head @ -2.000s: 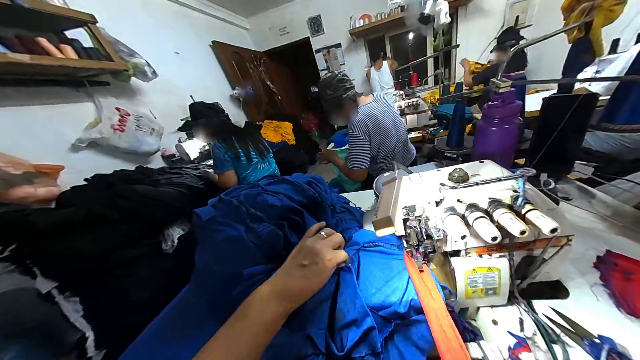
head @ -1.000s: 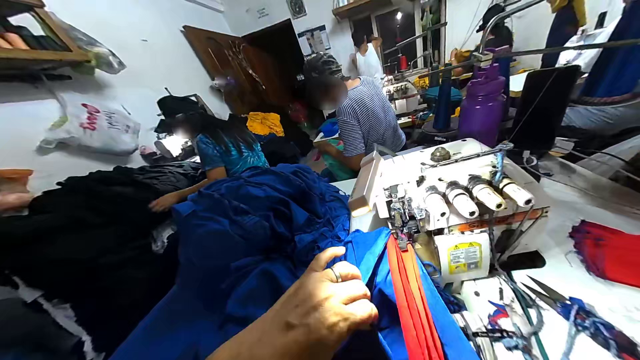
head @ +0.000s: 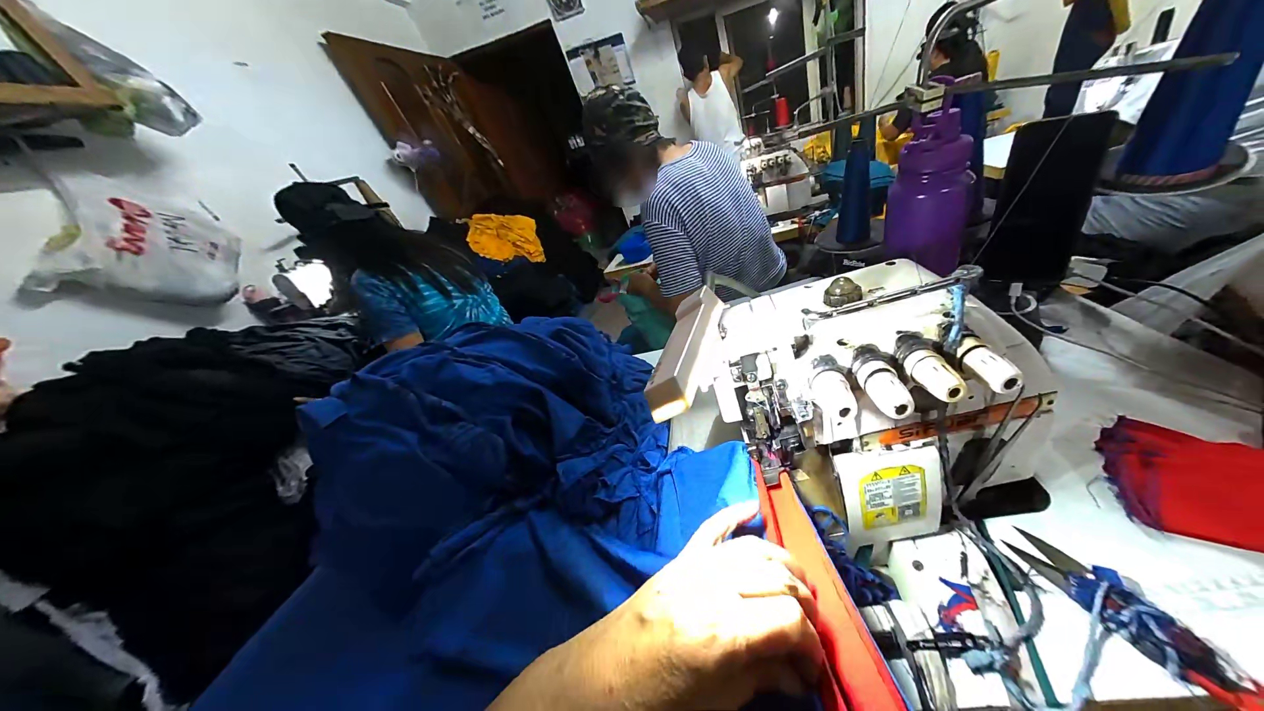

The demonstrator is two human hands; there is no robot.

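Note:
My left hand (head: 716, 612) is curled at the edge of the blue fabric (head: 474, 454), its fingers over the long red fabric strip (head: 825, 583). The upper ends of strip and fabric lie at the presser foot of a white overlock sewing machine (head: 889, 365). Much of the blue fabric is heaped to the left of the machine. What the fingertips pinch underneath is hidden. My right hand is out of the picture.
Thread-wrapped scissors (head: 1116, 602) and red fabric (head: 1185, 484) lie on the white table at right. A purple bottle (head: 928, 197) and blue thread cones (head: 1190, 99) stand behind the machine. Black fabric (head: 158, 444) is piled at left. Several people sit or stand beyond.
My left hand has moved from on top of the blue fabric heap toward the lower right, to the red strip. The view has shifted somewhat.

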